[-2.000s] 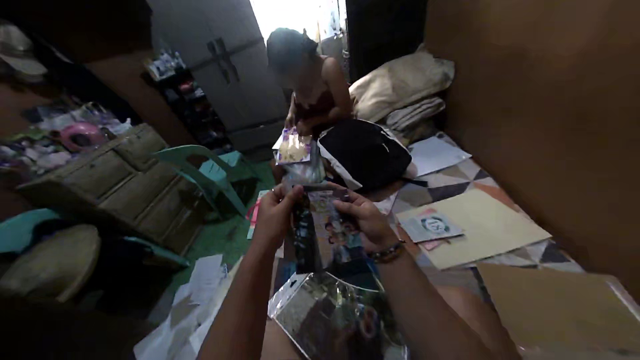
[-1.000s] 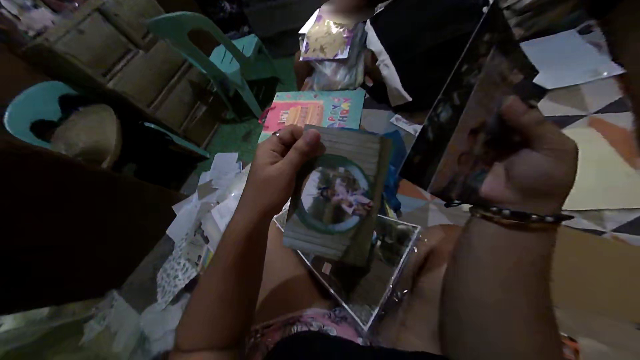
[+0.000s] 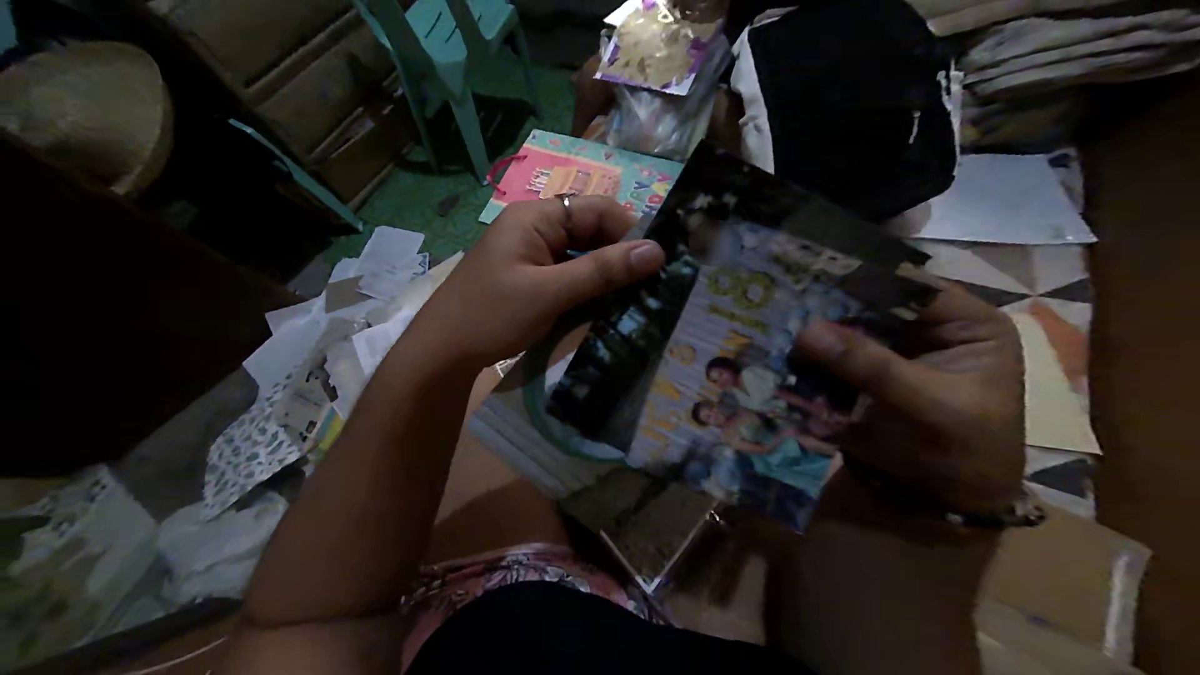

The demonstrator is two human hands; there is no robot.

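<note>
Between my two hands is a small stack of photo prints. My left hand, with a ring on one finger, pinches the stack at its upper left edge, thumb on top. My right hand, a dark bracelet at its wrist, grips the right side, its thumb on the front of a printed photo of people before a decorated backdrop. A darker photo lies behind that one. Under them a wood-patterned card with a round green-rimmed picture shows in part. A clear-edged flat case rests on my lap.
Loose papers are heaped at the left. Beyond my hands lie a birthday gift bag, a clear plastic bag and a black bag. A green plastic chair stands behind. White paper and a brown envelope lie at right.
One second ago my hands were apart, the left with the round-picture card, the right with dark prints. Now they are together, with the prints over the card. The view has shifted.
</note>
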